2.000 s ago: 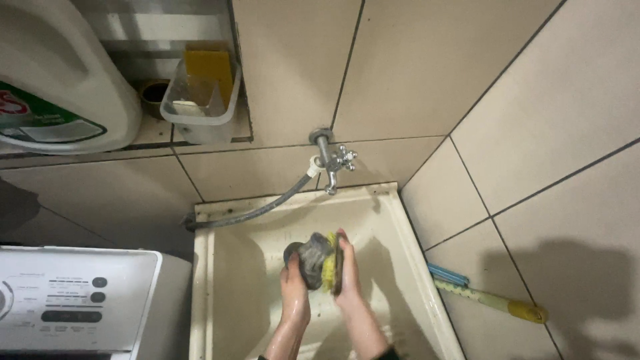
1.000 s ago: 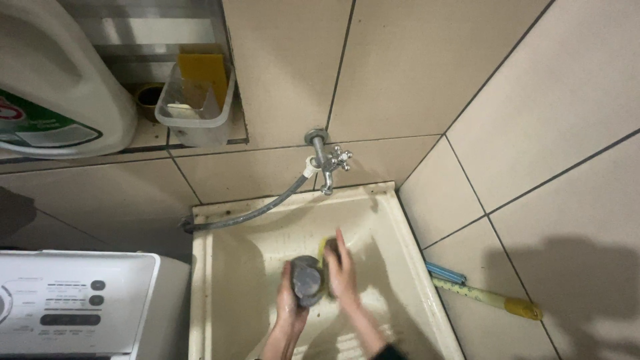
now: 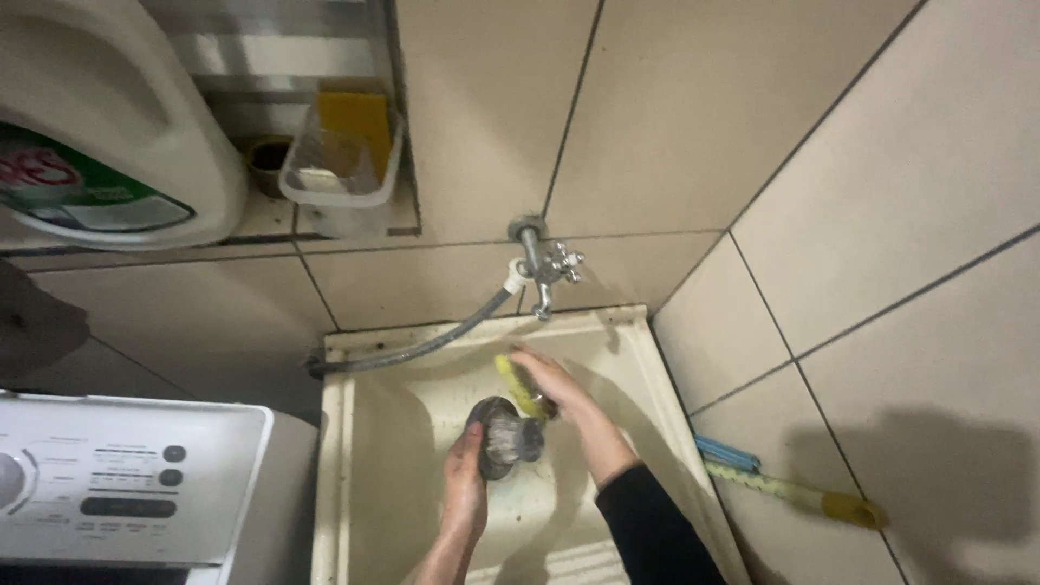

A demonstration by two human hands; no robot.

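Over the cream laundry sink [image 3: 335, 487], my left hand [image 3: 465, 479] grips a dark round object with a paler, ribbed middle and a knob-like end [image 3: 508, 439]; its exact kind is unclear. My right hand [image 3: 552, 382] holds a yellow scrubbing sponge [image 3: 520, 384] just above and to the right of that object, with a small gap between them. The fingers of my right hand are slightly blurred. Above the sink's back edge, a metal tap [image 3: 540, 268] juts from the tiled wall, with a grey hose [image 3: 431, 343] joined to its side.
A white washing machine [image 3: 203, 479] stands left of the sink. On the ledge at upper left are a large detergent bottle [image 3: 195, 162] and a clear plastic tub [image 3: 349, 197] with a yellow item inside. A yellow-ended pole [image 3: 796, 490] and a blue item [image 3: 727, 453] lie right of the sink.
The dark object has turned in my left hand, so its ribbed middle and knob now show. My right hand has moved away from it with the sponge, towards the tap.
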